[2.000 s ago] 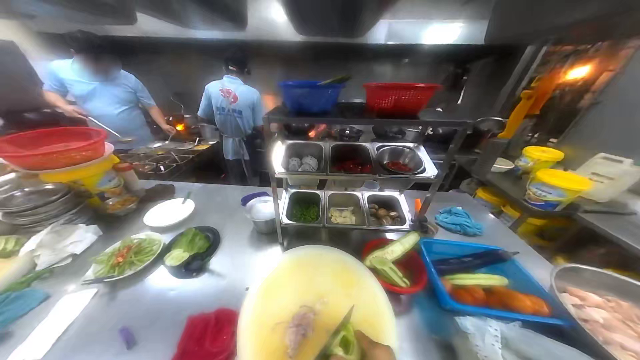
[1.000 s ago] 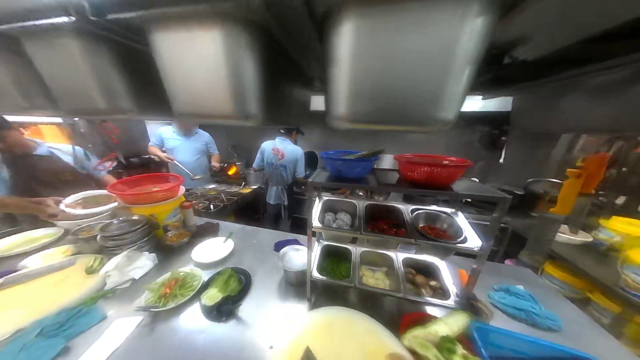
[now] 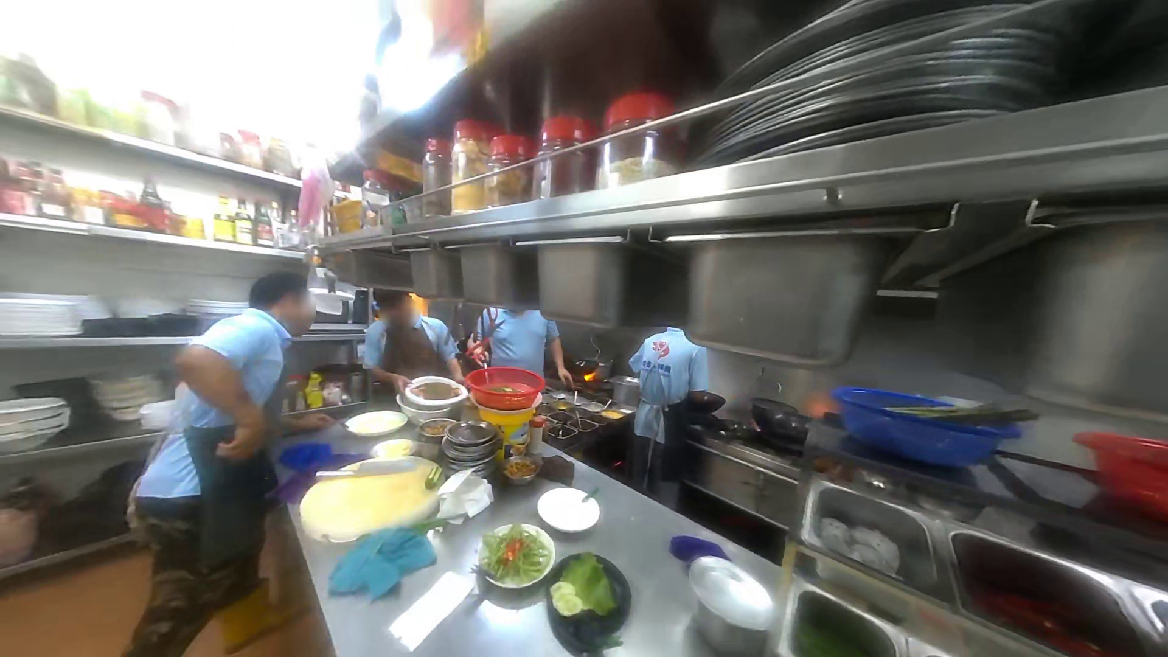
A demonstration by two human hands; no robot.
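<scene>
Neither of my hands shows in the head view. Nearest in front of me on the steel counter [image 3: 652, 584] are a white plate of shredded greens with a red garnish [image 3: 516, 555] and a black plate [image 3: 589, 598] bearing a lettuce leaf and cucumber slices. A lidded metal pot [image 3: 730, 598] stands to their right, beside a rack of steel food pans [image 3: 853, 538]. Farther left lie a teal cloth [image 3: 383, 558], a white napkin [image 3: 432, 610] and a large round cutting board [image 3: 370, 500] with a knife across it.
Overhead runs a steel shelf [image 3: 821, 173] with red-lidded jars [image 3: 557, 155] and stacked black plates [image 3: 876, 91]. Several co-workers stand beyond, one leaning at the counter's left end [image 3: 228, 401]. A blue basket [image 3: 922, 427] and a red basket [image 3: 1131, 474] top the rack. A flame burns by a wok.
The view has swung far left and up. Two seconds ago a hand with a knife was at a green vegetable on a round yellow board; hand and board are now out of view.
</scene>
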